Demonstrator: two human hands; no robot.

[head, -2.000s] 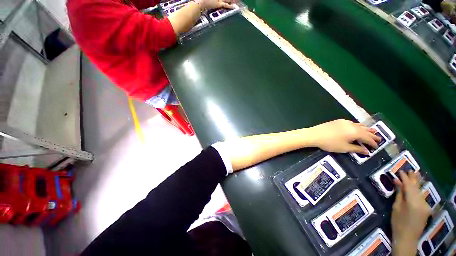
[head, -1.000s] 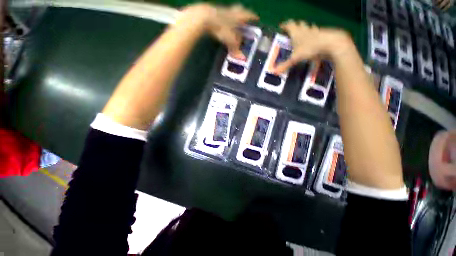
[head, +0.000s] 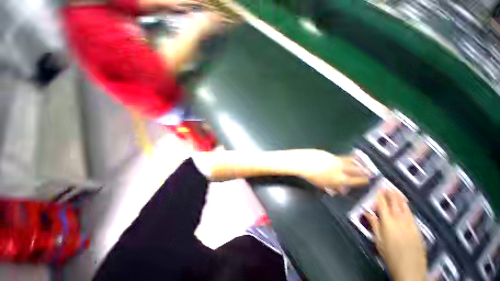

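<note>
A clear tray of phone backs lies at the lower right on the dark green bench, and the whole view is blurred. My left hand (head: 341, 171) reaches in from the left, over a phone back (head: 366, 160) at the tray's near left corner. My right hand (head: 393, 219) lies over the neighbouring phone back (head: 362, 219), fingers bent onto it. Whether either hand grips anything is too blurred to tell. Further phone backs (head: 415, 166) sit in the far row by the belt.
A green belt (head: 351, 52) with a pale edge strip (head: 323, 68) runs along the far side. A person in a red sleeve (head: 118, 60) sits along the bench at upper left. Red bins (head: 38, 230) stand at lower left. Blurred trays show at upper right.
The view has swung from over the tray back toward the person in red. Both hands have gone from the far row of phone backs to the near row.
</note>
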